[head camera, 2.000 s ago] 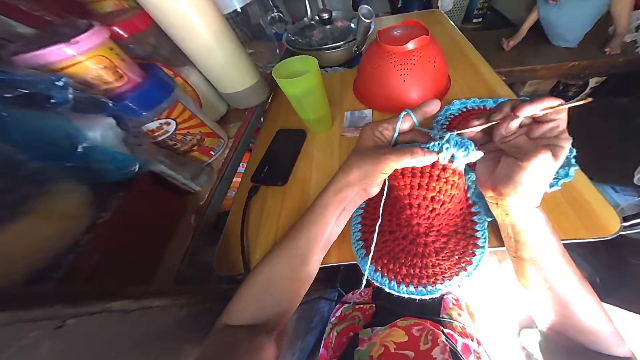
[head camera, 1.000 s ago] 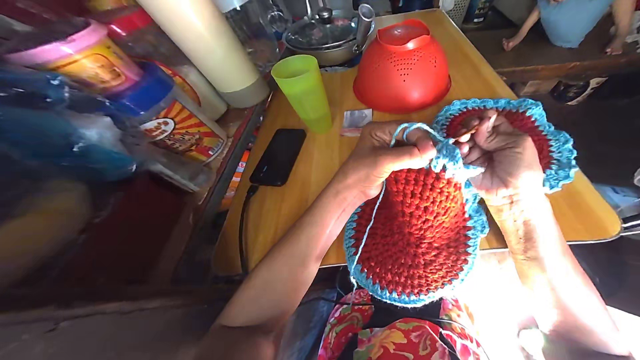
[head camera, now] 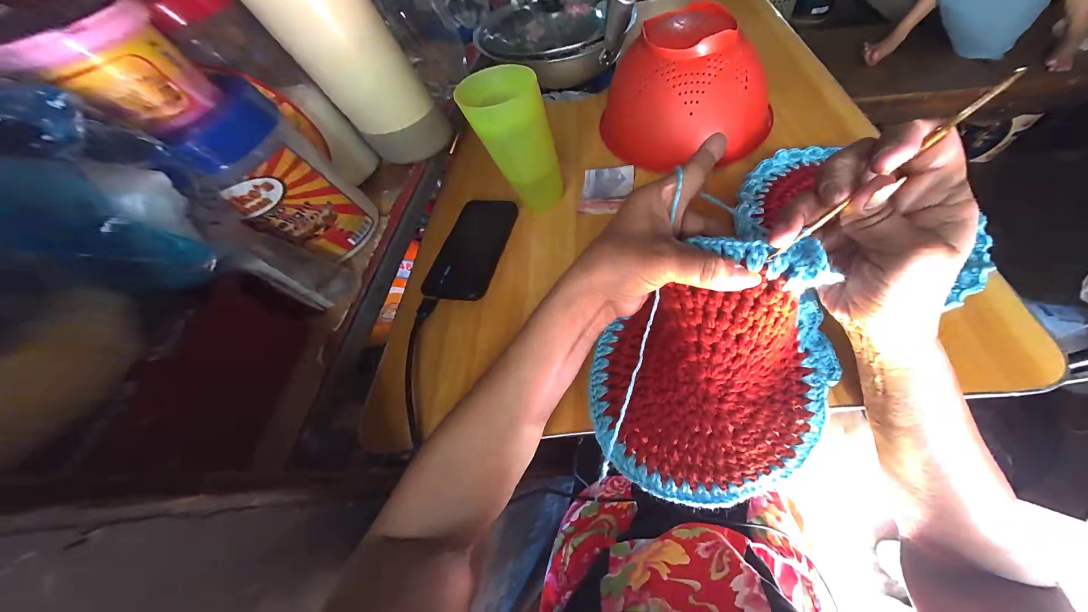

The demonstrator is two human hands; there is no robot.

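A red crocheted piece with a light blue edge (head camera: 722, 391) hangs from my left hand (head camera: 667, 246), which pinches its top edge between thumb and fingers. Light blue yarn (head camera: 633, 374) loops over the left index finger and runs down beside the piece. My right hand (head camera: 901, 221) grips a gold-coloured crochet hook (head camera: 960, 112), whose tip is at the blue edge near the left thumb. Behind the right hand lies another red part with a ruffled blue edge (head camera: 969, 268); whether it joins the hanging piece cannot be told.
On the wooden table (head camera: 552, 340) stand a green plastic cup (head camera: 514, 136), an upturned red colander (head camera: 688, 85) and a lidded pan (head camera: 552, 42). A smartphone (head camera: 472, 251) with a cable lies left of a small packet (head camera: 605, 189). Containers crowd the left. A person's hand (head camera: 880, 51) shows at back right.
The hook, mostly hidden a second ago, now points up and right from my right hand, which has turned more open to view. My left index finger has lifted with the yarn over it.
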